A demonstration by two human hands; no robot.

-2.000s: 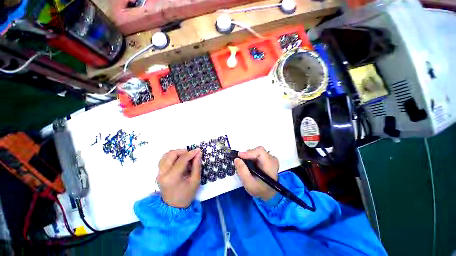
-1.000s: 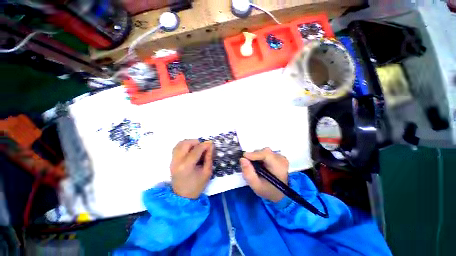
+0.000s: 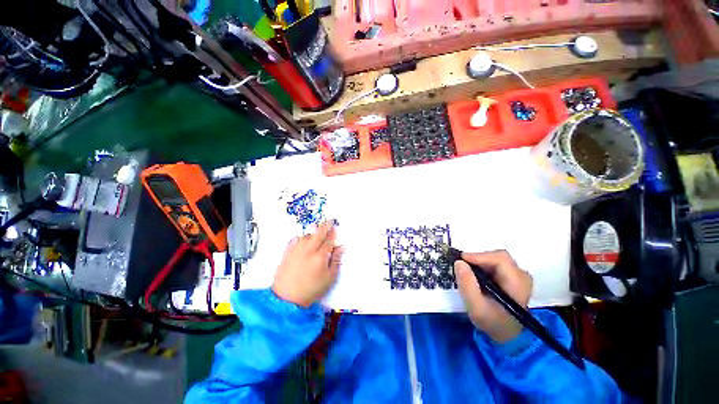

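A dark square PCB panel (image 3: 421, 258) lies flat on the white sheet (image 3: 370, 201). My right hand (image 3: 497, 290) holds a black soldering iron (image 3: 516, 309) like a pen, its front end at the panel's right edge. My left hand (image 3: 308, 265) is left of the panel, apart from it, with its fingertips at the lower right edge of the loose pile of tiny blue-black leaded components (image 3: 305, 207). Whether a component is between the fingertips cannot be seen.
Behind the sheet is an orange-red parts tray (image 3: 386, 167) with a second PCB panel (image 3: 422, 134) across it. At right are a stained open can (image 3: 593, 158) and a black fan (image 3: 623, 248). At left are a grey bar (image 3: 241, 217) and an orange multimeter (image 3: 186, 207); a tool cup (image 3: 309, 67) stands behind.
My left hand has left the panel and moved left to the component pile. My right hand still holds the iron at the panel's right edge. The view has swung left, showing the multimeter fully.
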